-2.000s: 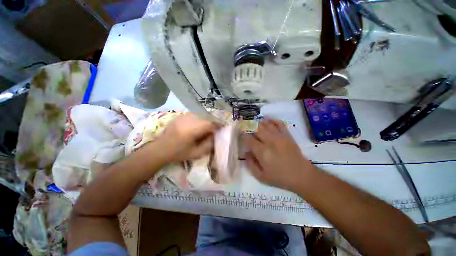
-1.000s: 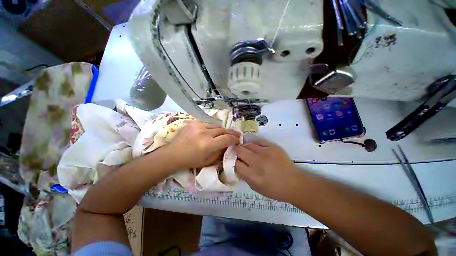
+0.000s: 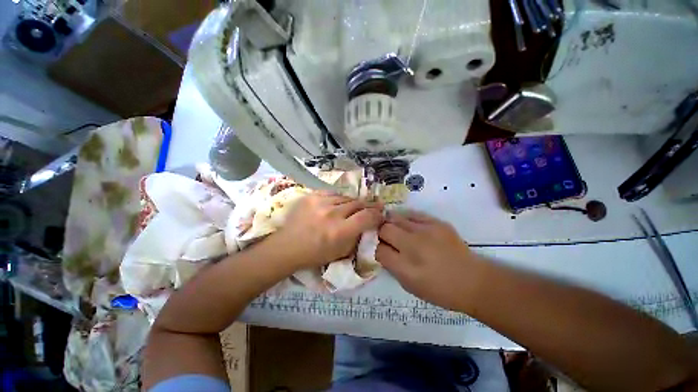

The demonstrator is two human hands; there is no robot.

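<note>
A cream floral fabric garment piece (image 3: pixel 180 230) lies bunched on the table left of the needle area, its right end under my hands. My left hand (image 3: pixel 333 226) presses on and grips the fabric just in front of the presser foot (image 3: pixel 373 180). My right hand (image 3: pixel 421 249) pinches the fabric's right edge, fingertips touching my left hand's. A narrow pale folded strip (image 3: pixel 367 253) hangs in a loop between the hands. The white sewing machine (image 3: pixel 329 99) stands over the fabric. The needle tip and the fabric under my fingers are hidden.
A lit smartphone (image 3: pixel 533 172) lies right of the needle, with tweezers (image 3: pixel 666 256) further right. Black thread snips (image 3: pixel 660 149) rest by the machine. A fabric bundle (image 3: pixel 107 207) hangs at left by a blue edge (image 3: pixel 164 145). A ruler scale (image 3: pixel 344 308) runs along the front edge. A cardboard box (image 3: pixel 287 360) is below.
From two seconds ago, my right hand has come left against my left hand, and both now hold the strip. Over the last second the hands barely moved; the camera view shifted.
</note>
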